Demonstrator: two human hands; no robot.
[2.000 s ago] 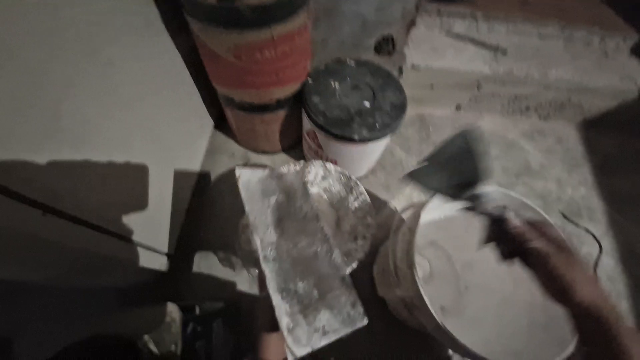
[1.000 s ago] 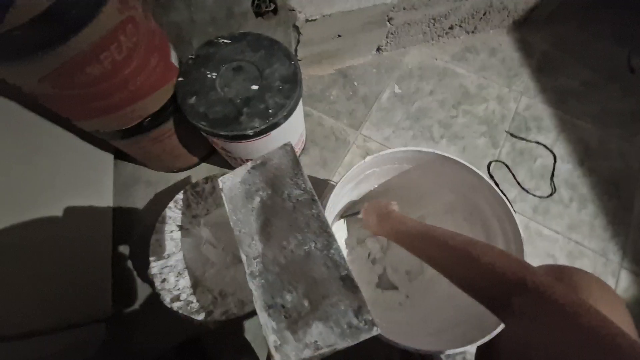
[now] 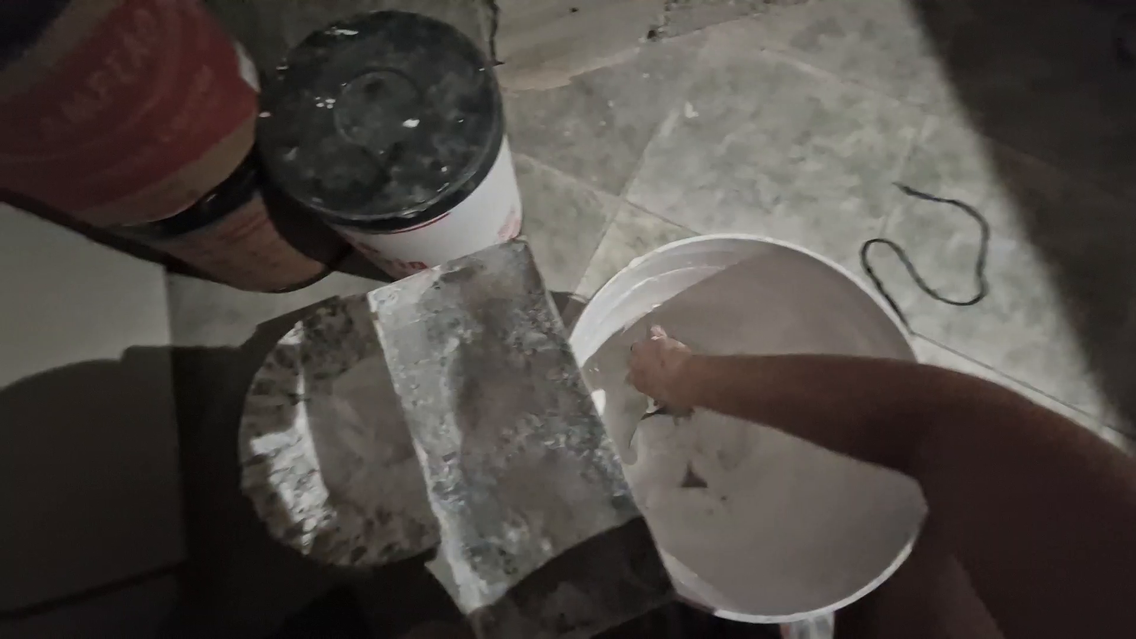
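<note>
My right hand point(image 3: 661, 368) is inside a white plastic bucket point(image 3: 754, 247), its fingers closed around a putty knife that is mostly hidden. Pale, wet-looking plaster or joint compound point(image 3: 781, 497) fills the bucket, with a small dark gap in its surface. Left of my right hand, a rectangular board smeared with dried compound point(image 3: 506, 399) slants across the view and overlaps the bucket's near left rim. My left hand does not show. Partly under the board lies a round, compound-crusted lid or bucket top point(image 3: 355, 444).
A white pail with a spattered black lid point(image 3: 382, 115) stands behind the board. Beside it, at the upper left, are red and brown containers point(image 3: 124, 106) bearing writing. A thin dark cord point(image 3: 976, 257) curls on the tiled floor right of the bucket. A pale panel point(image 3: 80, 302) is at the left.
My right hand, above the bucket with the putty knife two seconds ago, has gone down into it. Fingers seen below the board then are out of sight now. The view has shifted closer.
</note>
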